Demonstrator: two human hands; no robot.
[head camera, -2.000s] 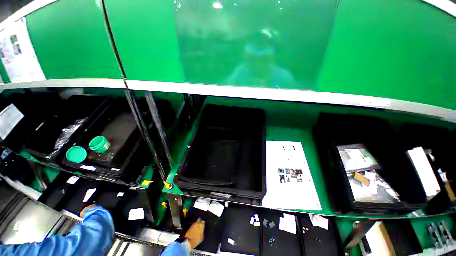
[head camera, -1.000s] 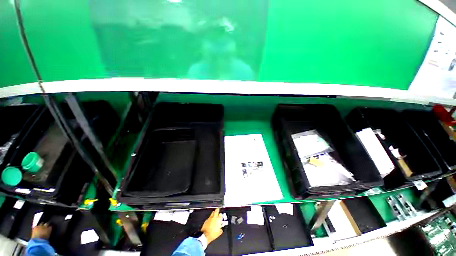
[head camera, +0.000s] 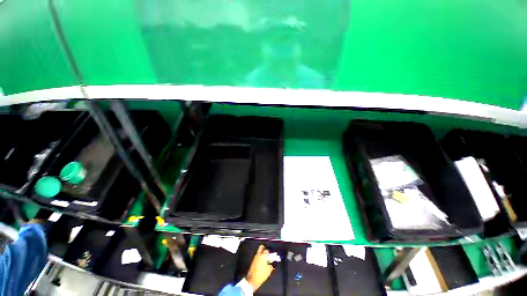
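Observation:
My right hand point(head camera: 260, 268) is over a black component tray point(head camera: 247, 254) on the lower shelf. Its fingertips are at small whitish bits point(head camera: 274, 257); whether they grip any is unclear. My left hand point(head camera: 37, 222) is small, blurred and mostly hidden past its blue sleeve at the left edge; its fingers cannot be made out. Small tan bits point(head camera: 85, 259) lie in a left tray. Trays right of my right hand hold grey and blue bits point(head camera: 298, 277) and paper labels point(head camera: 316, 255).
Large black bins stand on the upper shelf, one nested with a smaller tray point(head camera: 226, 180). A work instruction sheet point(head camera: 316, 199) lies beside it. Teal round containers point(head camera: 72, 172) are in a left bin. A dark upright post point(head camera: 130, 141) crosses the left. Silvery parts point(head camera: 498, 259) lie lower right.
My right hand has moved right from the label tray to the tray with whitish bits. My left hand has moved left and away from its tray, where tan bits now show. The view has shifted.

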